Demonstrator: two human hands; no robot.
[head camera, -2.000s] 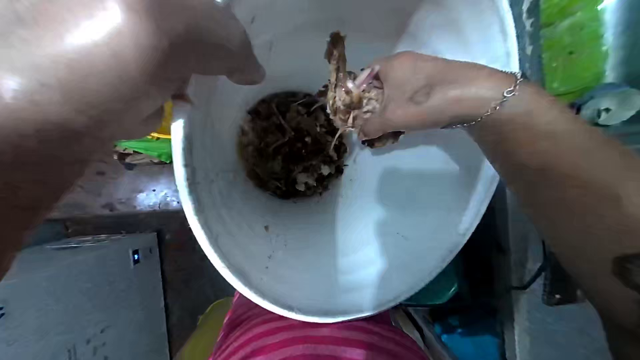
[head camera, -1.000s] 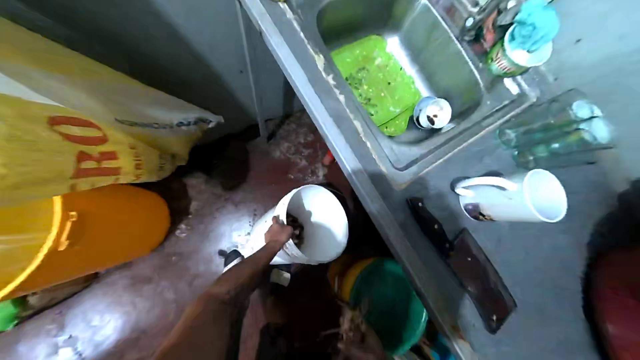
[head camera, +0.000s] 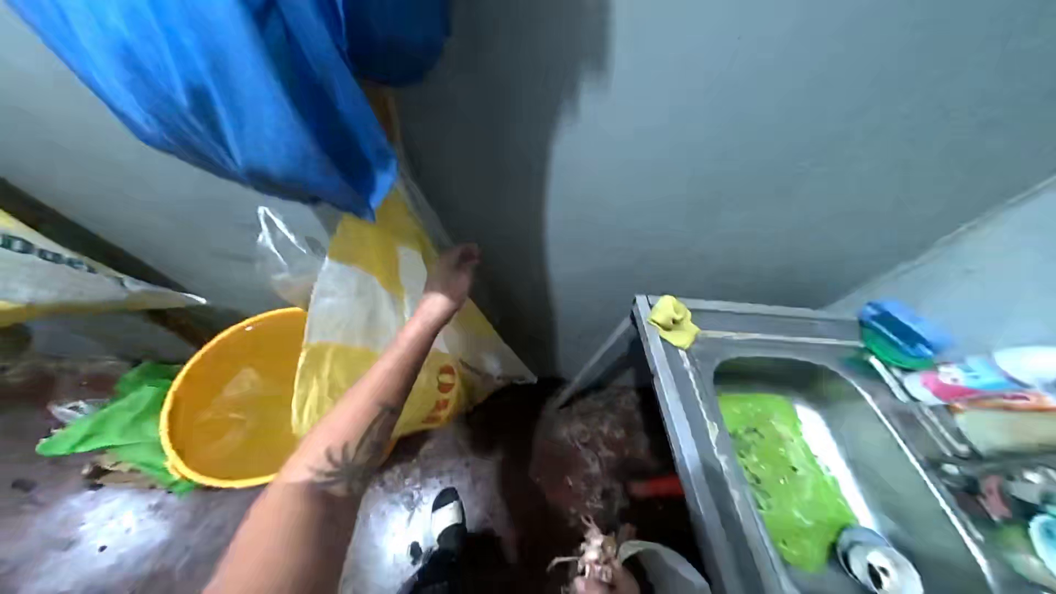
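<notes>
My left hand (head camera: 452, 274) is stretched out at the upper right edge of a yellow and white woven plastic sack (head camera: 355, 309). It is blurred, and its grip cannot be made out. At the bottom edge my right hand (head camera: 606, 582) holds a clump of pale, stringy plant scraps (head camera: 596, 551), which look like onion or garlic skins and roots. Just right of that hand is the rim of a white bucket (head camera: 664, 565), mostly cut off by the frame.
An orange tub (head camera: 235, 404) stands left of the sack, beside a green plastic bag (head camera: 136, 421). Blue plastic (head camera: 247, 99) hangs above. At right is a steel sink (head camera: 899, 462) holding a green board (head camera: 780, 470); a yellow cloth (head camera: 675, 322) lies on its corner.
My left hand was at the white bucket one second ago and is now at the sack. My right hand still holds scraps. The view has swung toward the wall and sack.
</notes>
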